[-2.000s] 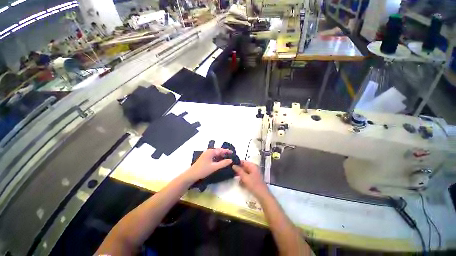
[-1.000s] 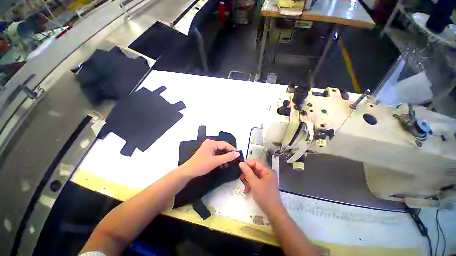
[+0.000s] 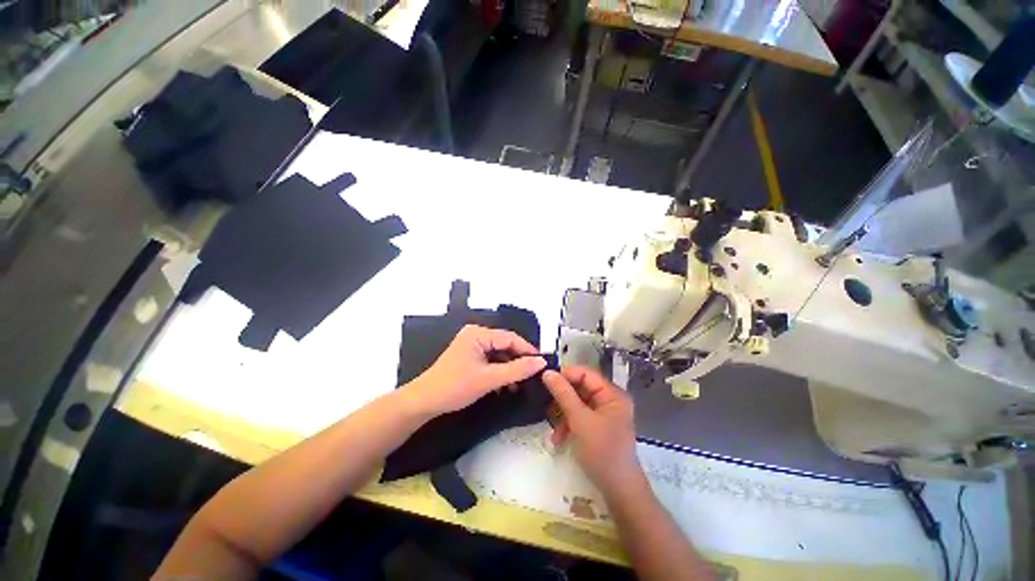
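Note:
A black tabbed workpiece (image 3: 437, 346) lies on the white machine table, its lower corner and one tab over the yellow front edge. My left hand (image 3: 482, 369) rests on it and pinches its right edge between thumb and finger. My right hand (image 3: 590, 414) pinches the same edge; the fingertips nearly touch. What exactly lies between the fingertips is too small to tell. The edge is left of the sewing machine head (image 3: 658, 289), apart from the needle area. Another black tabbed panel (image 3: 297, 259) lies flat to the left.
Heaped black pieces (image 3: 210, 136) lie at the upper left on the metal-sided bench (image 3: 85, 295). A flat black piece (image 3: 335, 57) lies beyond them. The machine arm (image 3: 885, 329) spans the right side. A thread cone (image 3: 1008, 68) stands at the upper right. Another table (image 3: 738, 34) is behind.
The view has tilted down and come closer, so the table and machine look larger. The workpiece now shows flatter and more spread. Both hands still pinch its right edge.

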